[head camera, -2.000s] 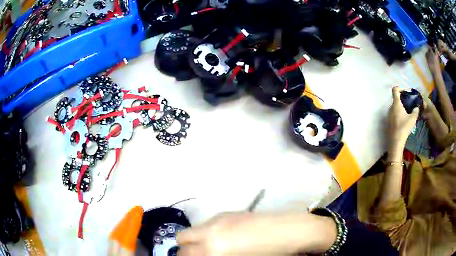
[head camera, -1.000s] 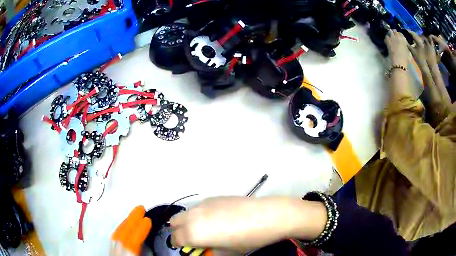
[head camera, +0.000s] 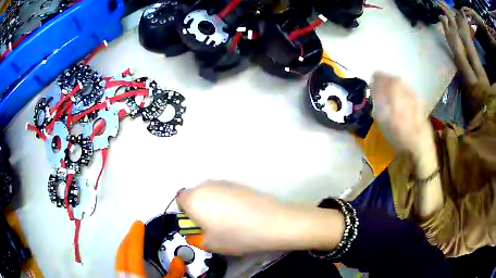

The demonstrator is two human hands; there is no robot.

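Note:
A black camera housing [head camera: 155, 231] sits at the bottom of the view, with a pale LED ring board [head camera: 199, 261] inside it. My left hand [head camera: 130, 252], in orange finger cots and cut off by the lower edge, grips the housing, one fingertip on the board. My right hand [head camera: 217, 214] is closed above the housing around a screwdriver [head camera: 188, 223]; its yellow-and-black handle shows below the fingers and its shaft is hidden. A thin dark cable [head camera: 173, 202] rises from the housing towards my right fingertips.
Loose boards with red leads [head camera: 98, 127] lie at left, below a blue bin [head camera: 60, 51]. Several black housings [head camera: 291, 51] are grouped at the back. One fitted housing [head camera: 334, 103] stands on the orange stripe. Another person's hand [head camera: 402, 114] reaches in at right.
The ring board now shows more clearly in the housing. The screwdriver shaft no longer shows behind my right wrist. The other person's hand has come nearer the fitted housing. The view has shifted.

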